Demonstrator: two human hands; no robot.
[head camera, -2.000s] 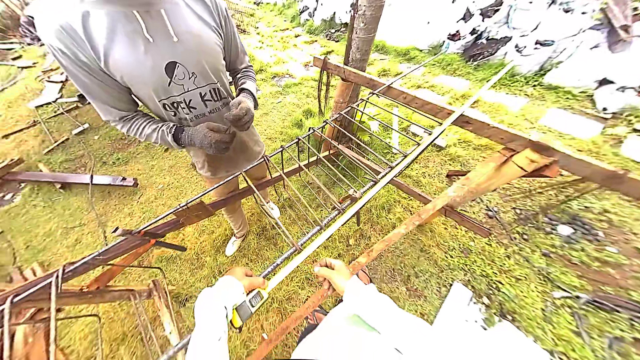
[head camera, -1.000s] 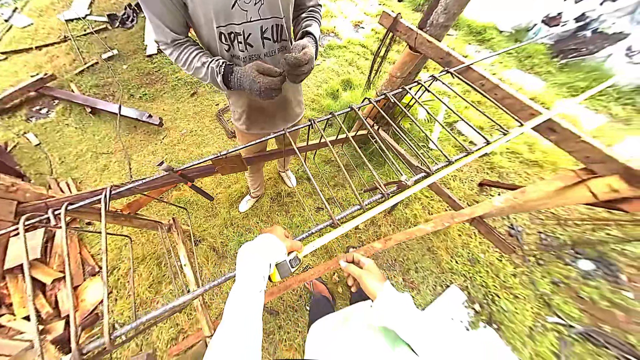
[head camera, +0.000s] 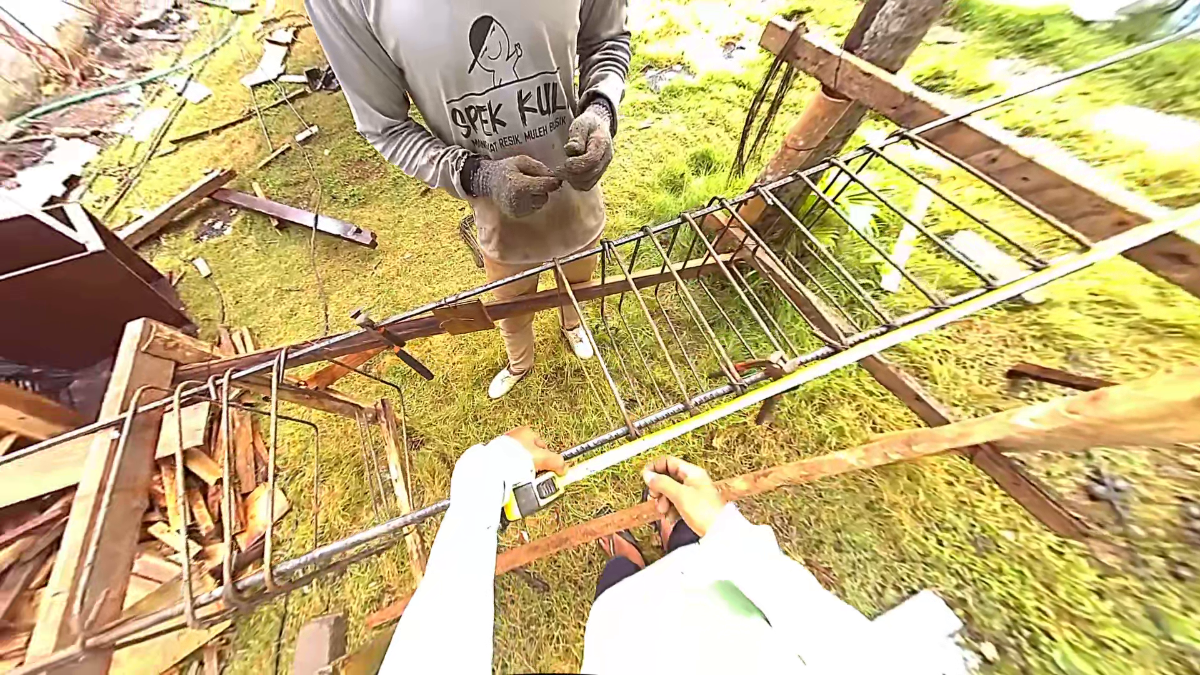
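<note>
My left hand (head camera: 536, 450) is closed on the case of a tape measure (head camera: 532, 497) against the near steel bar of a rebar cage (head camera: 675, 410). The extended tape blade (head camera: 844, 356) runs along that bar to the upper right. Just right of the case, my right hand (head camera: 687, 489) is beside a long wooden pole (head camera: 806, 473), fingers curled; whether it touches the pole I cannot tell. Square wire stirrups (head camera: 647, 337) cross the cage at the middle and right, and more stirrups (head camera: 228, 487) hang loosely spaced at the left.
Across the cage stands a person (head camera: 511, 122) in grey gloves, hands together. Wooden beams (head camera: 994, 155) and a post (head camera: 825, 122) support the cage. A hammer-like tool (head camera: 392, 345) rests on the far bar. Scrap wood (head camera: 178, 562) is piled lower left; a dark cabinet-like box (head camera: 75, 281) lies behind it.
The view has swung left, bringing more of the scrap wood and the box into sight. My left hand stays on the tape measure. The co-worker's gloved hands remain together.
</note>
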